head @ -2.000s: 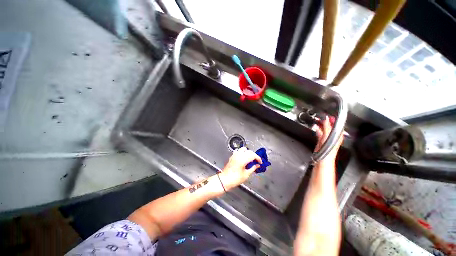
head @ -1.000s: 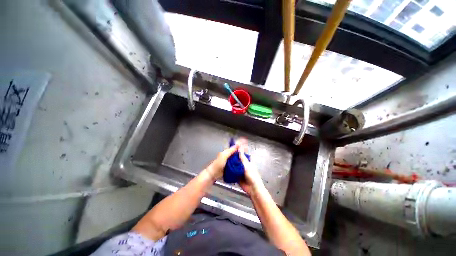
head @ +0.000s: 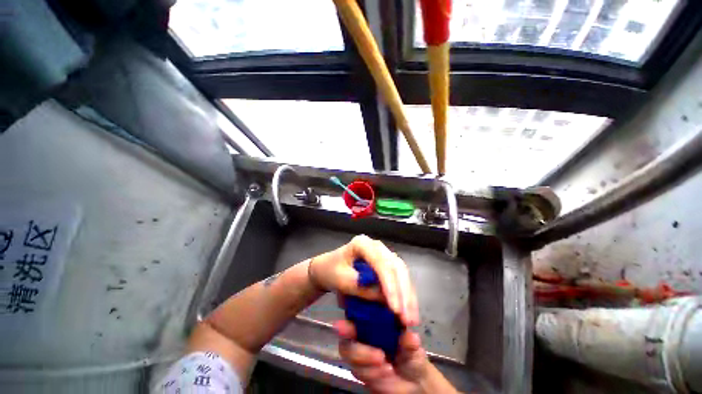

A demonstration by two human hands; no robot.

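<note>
A royal blue cloth or glove point(head: 372, 322) is bunched between my two bare hands, above the near part of the stainless-steel sink point(head: 440, 296). My left hand point(head: 369, 275) lies over its top, with the fingers curled across it. My right hand point(head: 389, 362) holds it from below, with the fingers around its lower side. The part of the cloth inside the hands is hidden.
On the back ledge stand a left faucet point(head: 279, 196), a red cup point(head: 359, 198) with a light-blue brush, a green oblong thing point(head: 395, 207) and a right faucet point(head: 452, 219). Wooden poles point(head: 439, 108) lean at the window. A white pipe point(head: 608, 338) lies right.
My left hand has left the sink bottom and my right hand has left the right faucet. Both hands now hold the blue cloth together, raised closer to me. The view has tilted up towards the window.
</note>
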